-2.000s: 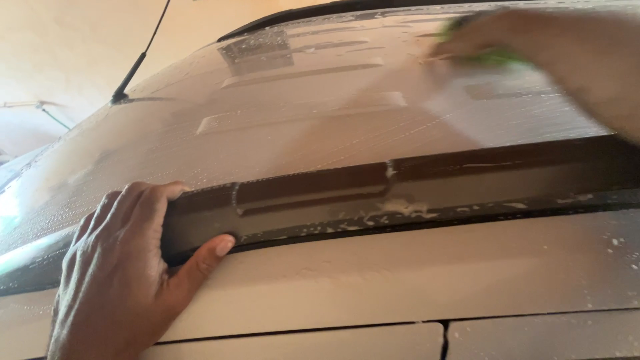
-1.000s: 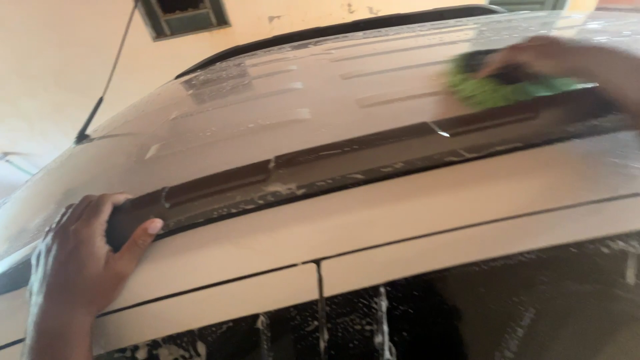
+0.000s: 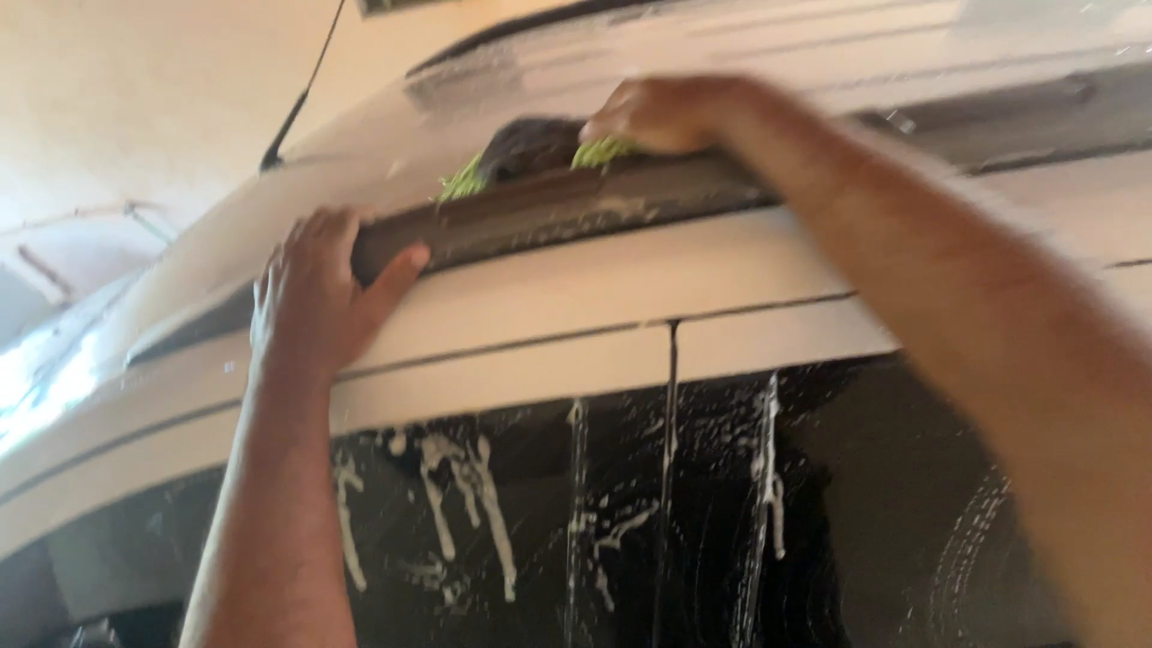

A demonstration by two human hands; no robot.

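A light-coloured car's wet roof (image 3: 360,175) fills the upper view, edged by a dark roof rail (image 3: 576,202). My left hand (image 3: 328,279) grips the front end of the rail, its thumb on the near side. Behind the rail, on the roof, lies a green microfiber wash mitt (image 3: 461,178) with a dark back. My right hand (image 3: 670,112) is at the mitt's right end, its fingers bent over the green strands; how firmly they hold it is partly hidden. Soap foam streaks run down the dark side window (image 3: 486,513) below.
A black roof antenna (image 3: 286,130) rises at the front of the roof. The windshield side (image 3: 81,369) curves away at far left. A pale wall (image 3: 162,81) stands beyond the car. A vertical gap between the doors (image 3: 672,360) runs down between the windows.
My right hand and the green mitt have moved left and nearer to the rail, towards my left hand. My left hand stays on the rail's end. The view has shifted.
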